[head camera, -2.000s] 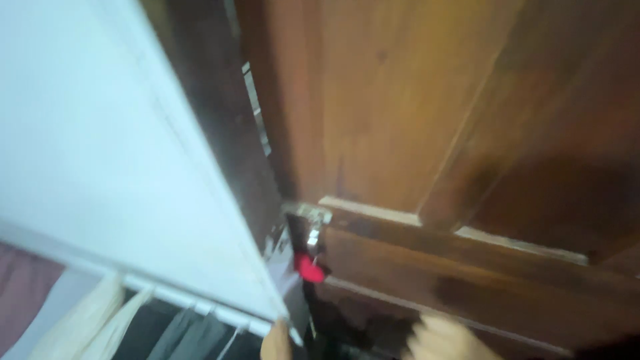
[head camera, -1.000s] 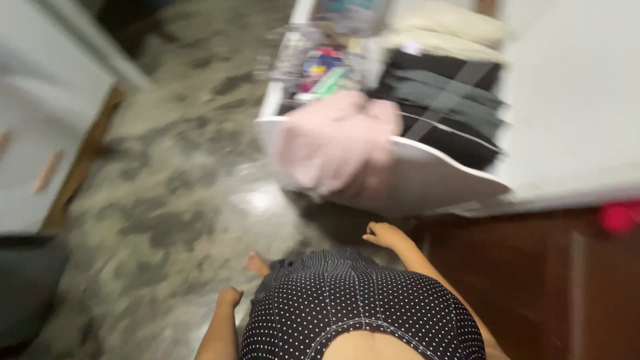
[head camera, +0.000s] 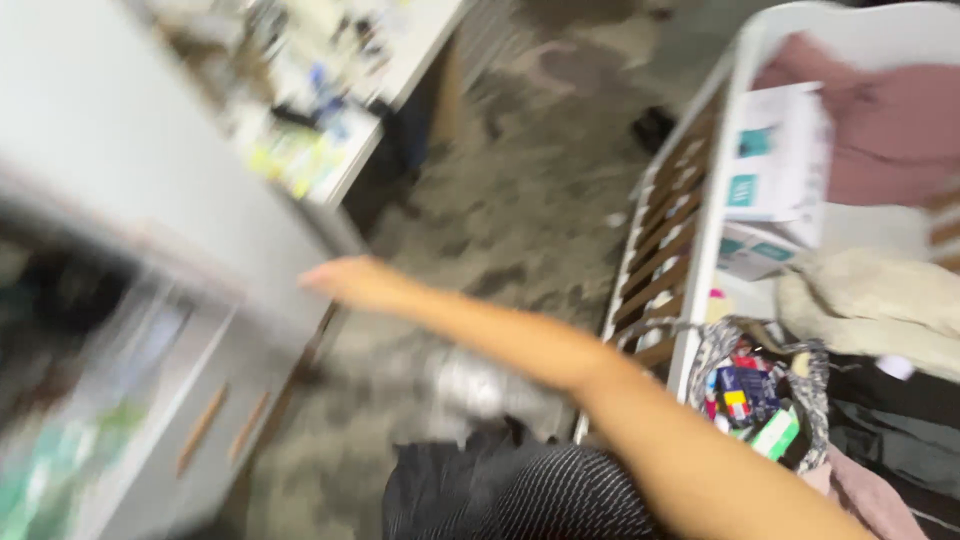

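My right arm reaches from the lower right across to the left. At its end, my right hand (head camera: pixel 346 282) is beside the edge of a white cabinet door or panel (head camera: pixel 187 165); blur hides whether it touches it and how the fingers are set. My left hand is out of view. Below the panel are a grey cabinet front with wooden handles (head camera: pixel 201 429) and blurred items behind a clear surface (head camera: pixel 90 435). Black dotted clothing (head camera: pixel 570 491) shows at the bottom.
At right stands a white crib with wooden slats (head camera: pixel 660 255), holding white boxes (head camera: pixel 780 154), a pink cloth (head camera: pixel 892 127), folded clothes (head camera: pixel 877 300) and a patterned bag of small items (head camera: pixel 814 397). A cluttered white tabletop (head camera: pixel 352 161) lies upper left, mottled floor (head camera: pixel 495 217) between.
The view has swung far from the wooden door, past the crib, to the white cabinet. My right arm now stretches out to the left; my left hand has left the view.
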